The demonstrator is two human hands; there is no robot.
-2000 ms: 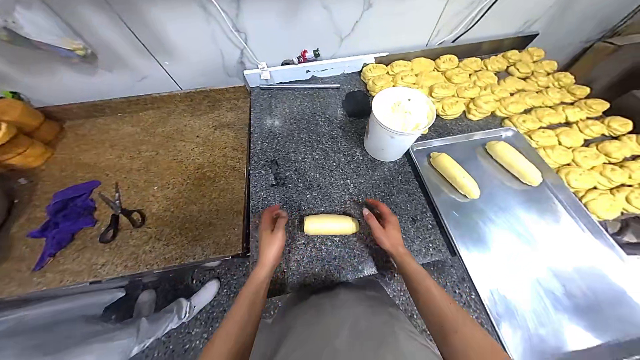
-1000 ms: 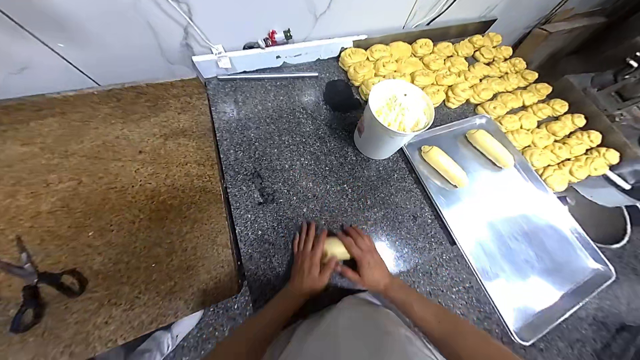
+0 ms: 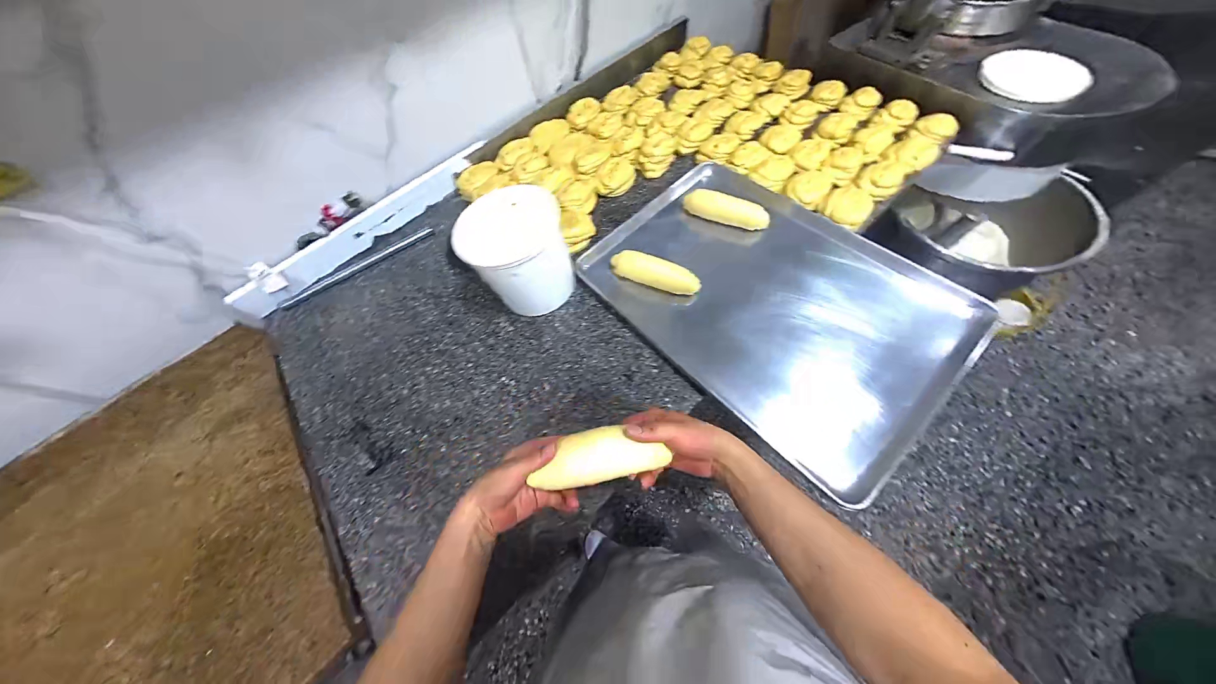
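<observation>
Between my two hands, near the front of the dark speckled counter, is an elongated roll of pale yellow dough [image 3: 598, 457]. My left hand [image 3: 518, 484] grips its left end, and my right hand [image 3: 679, 442] grips its right end, thumbs on top. Two similar dough rolls, one nearer [image 3: 655, 273] and one farther [image 3: 726, 209], lie apart on a metal baking tray [image 3: 760, 425] to the right. A white bucket [image 3: 532, 280] with pale contents stands left of the tray.
Many flat yellow dough pieces [image 3: 812, 157] cover the back of the counter. A metal bowl [image 3: 1092, 233] sits beyond the tray at the right. A thin metal rod [image 3: 356, 269] lies by the wall; a brown surface [image 3: 171, 532] adjoins at left.
A second ago both hands covered the dough roll on the counter; now they hold it by its ends, with more of it showing. The view has swung to the right.
</observation>
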